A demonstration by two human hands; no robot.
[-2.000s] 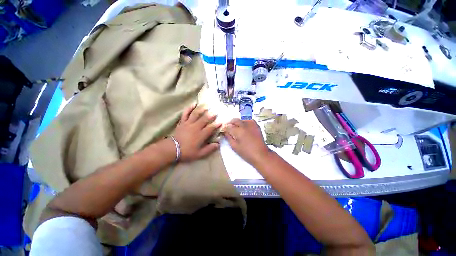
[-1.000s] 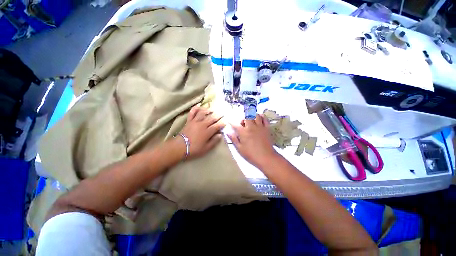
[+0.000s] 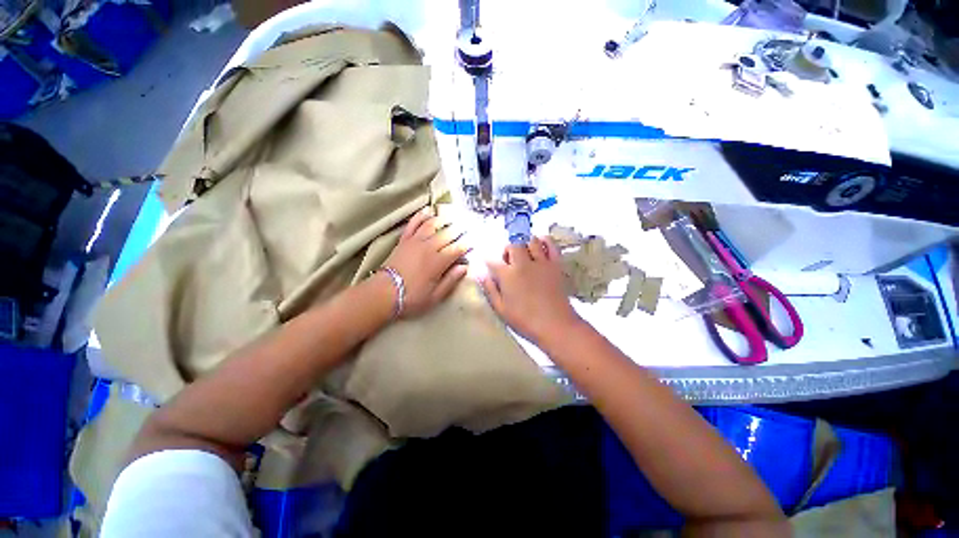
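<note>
The khaki garment panels lie heaped left of the needle, and one hangs over the front table edge. My left hand lies flat on the panel's right part, fingers pointing to the presser foot. My right hand rests on the table at the panel's right edge, fingers bent, just below the foot. Glare between the hands hides the cloth edge, and I cannot tell whether the right fingers hold anything. Small khaki cut pieces lie in a loose pile right of my right hand.
The white JACK sewing machine head crosses the right side. Scissors with pink-red handles lie right of the pieces. Small metal parts sit on top of the machine. A measuring strip runs along the front edge. Blue bins stand below.
Since the first frame, the right hand has moved slightly away from the left one, opening a bright gap. The panel's lower part has shifted right across the front edge.
</note>
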